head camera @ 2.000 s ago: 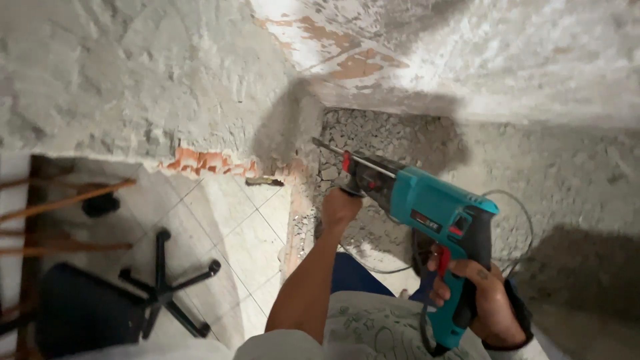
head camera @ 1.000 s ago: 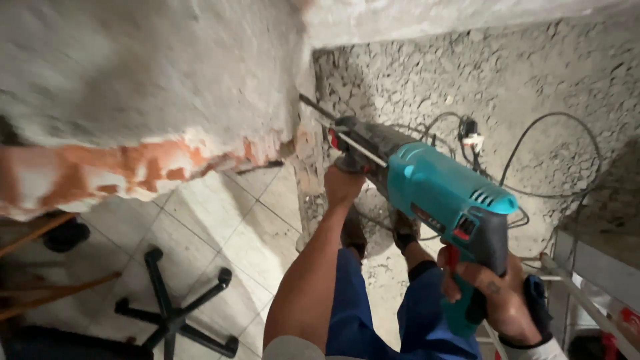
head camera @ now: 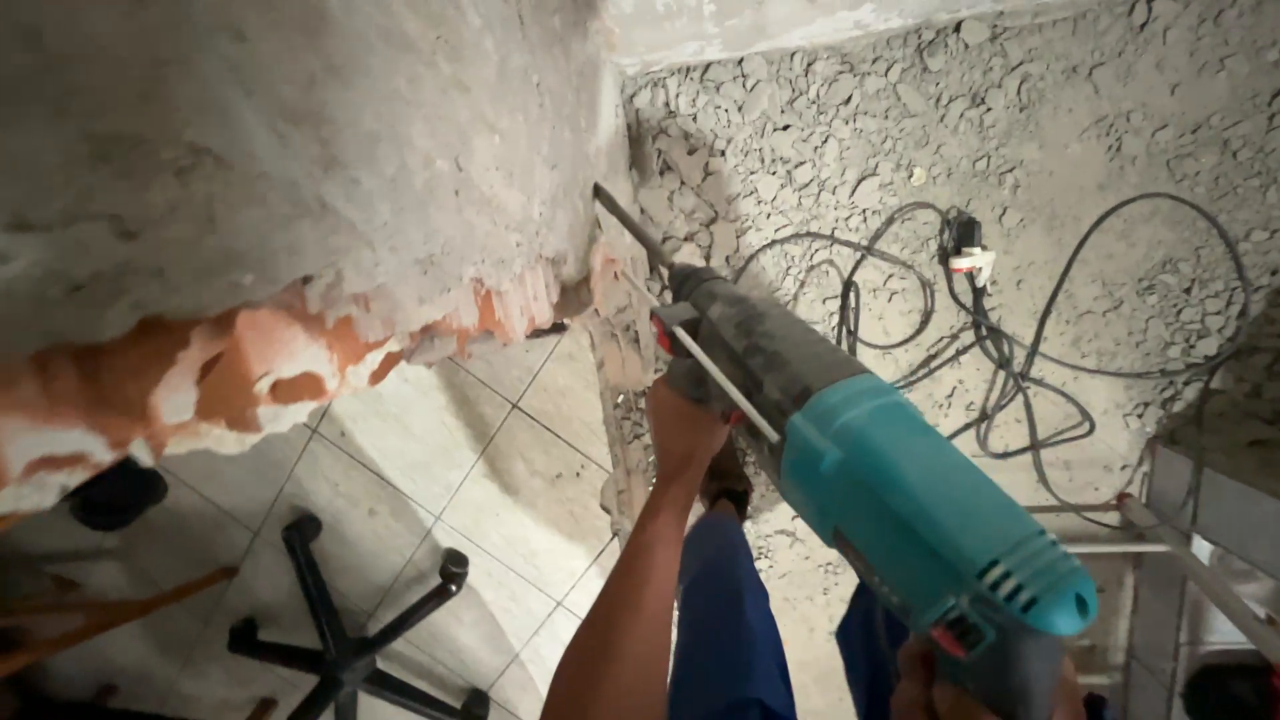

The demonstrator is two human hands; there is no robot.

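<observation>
A teal and black rotary hammer (head camera: 920, 500) crosses the middle of the head view, pointing up and to the left. My left hand (head camera: 690, 425) is wrapped around its side handle, just behind the chuck. At the lower edge my right hand (head camera: 985, 685) holds the rear grip, partly cut off by the frame. The steel bit (head camera: 632, 225) has its tip at the end edge of the plastered wall (head camera: 430, 180); whether it touches cannot be told. A metal depth rod (head camera: 725, 380) runs along the tool. Orange hollow brick (head camera: 290, 370) shows along the wall's broken edge.
Broken rubble (head camera: 800, 130) covers the floor at upper right. A coiled black cable (head camera: 1080, 375) with a plug connection (head camera: 970, 262) lies there. A black five-armed chair base (head camera: 350, 660) stands on floor tiles (head camera: 480, 460) at lower left. A metal frame (head camera: 1200, 580) is at lower right.
The view has shifted closer to the wall's broken brick edge and the floor. Both hands still hold the rotary hammer, whose bit stays near the wall's end.
</observation>
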